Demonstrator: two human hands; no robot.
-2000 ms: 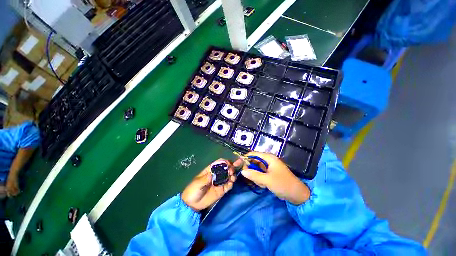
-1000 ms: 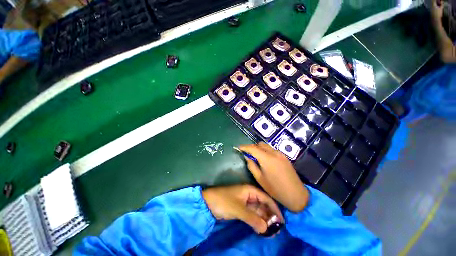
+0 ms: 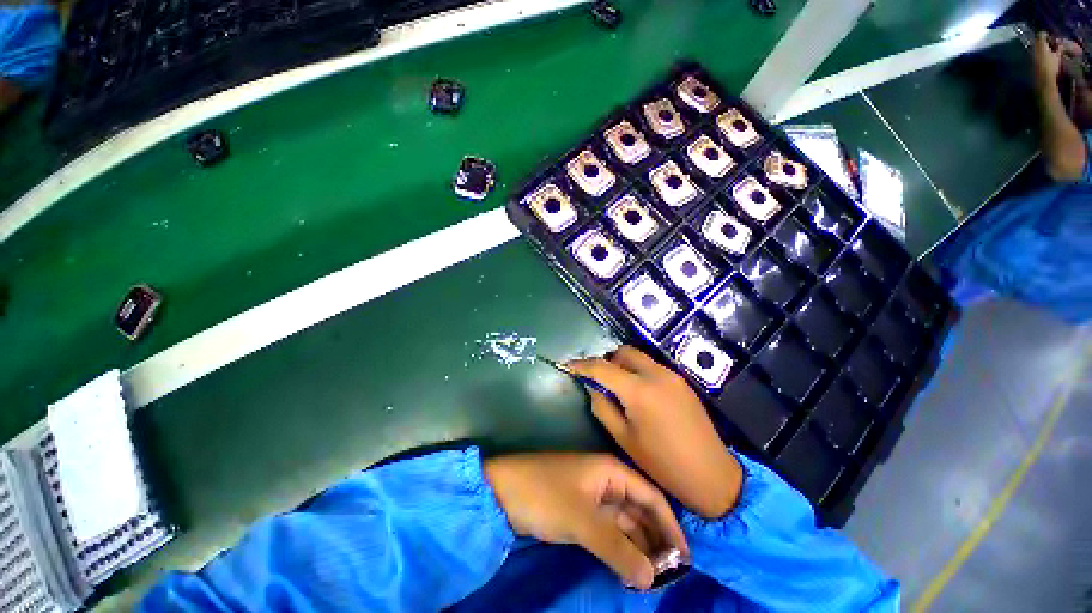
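My left hand [image 3: 599, 515] holds a small dark watch housing [image 3: 666, 568] near the bottom edge, its fingers curled around it; only part of the housing shows. My right hand [image 3: 653, 413] holds slim tweezers [image 3: 580, 375] like a pen. Their yellowish tip is at the right edge of a loose scatter of tiny whitish parts [image 3: 508, 349] on the green bench. Whether the tip grips a part is too small to tell. A black blister tray [image 3: 826, 347] lies beside my right hand, with pale coppery housings [image 3: 648, 299] in many of its left and far pockets.
A white rail [image 3: 323, 285] separates the bench from a green belt carrying several dark units [image 3: 474, 178]. A ridged parts tray [image 3: 36, 527] with a white sheet [image 3: 96, 461] lies at left. Small plastic bags [image 3: 881, 192] lie beyond the tray. Another person's arm [image 3: 1056, 114] shows at upper right.
The left hand has moved from the tweezers down toward the bottom edge with the housing. The right hand has brought the tweezers to the scatter. The view has turned and units on the belt have shifted.
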